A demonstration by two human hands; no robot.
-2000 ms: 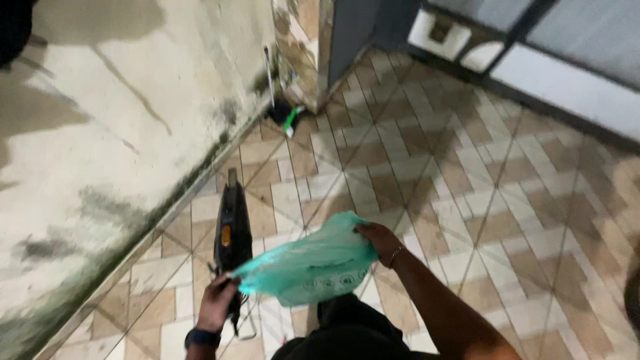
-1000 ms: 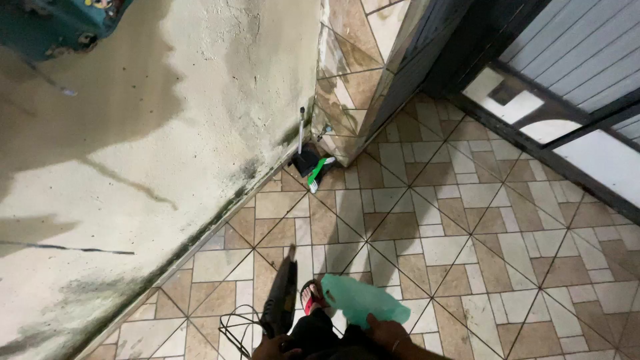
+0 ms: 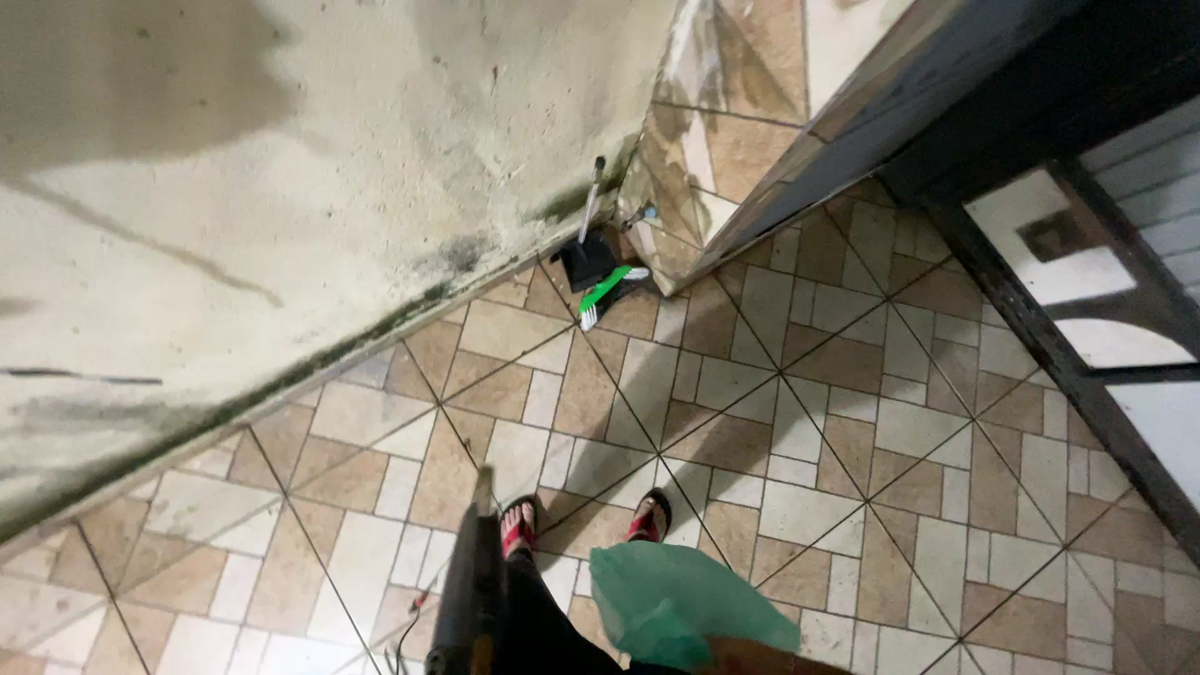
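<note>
A green translucent plastic bag hangs low in the head view, in front of my legs. My right hand is at its lower edge, cut off by the frame, with the fingers hidden. Left of the bag, a long dark tool with a narrow metal tip points away from me; it is blurred, and its exact kind cannot be told. A thin cord lies to its left. My left hand is out of view below the frame.
A black dustpan and a green-and-white broom head sit in the corner between the stained wall and a tiled pillar. A dark metal gate stands at right. My feet in red sandals are on the tiled floor.
Two seconds ago both hands stretched the bag; my left hand has since let go of it. One second ago that hand was at the dark tool's near end; now it is out of view.
</note>
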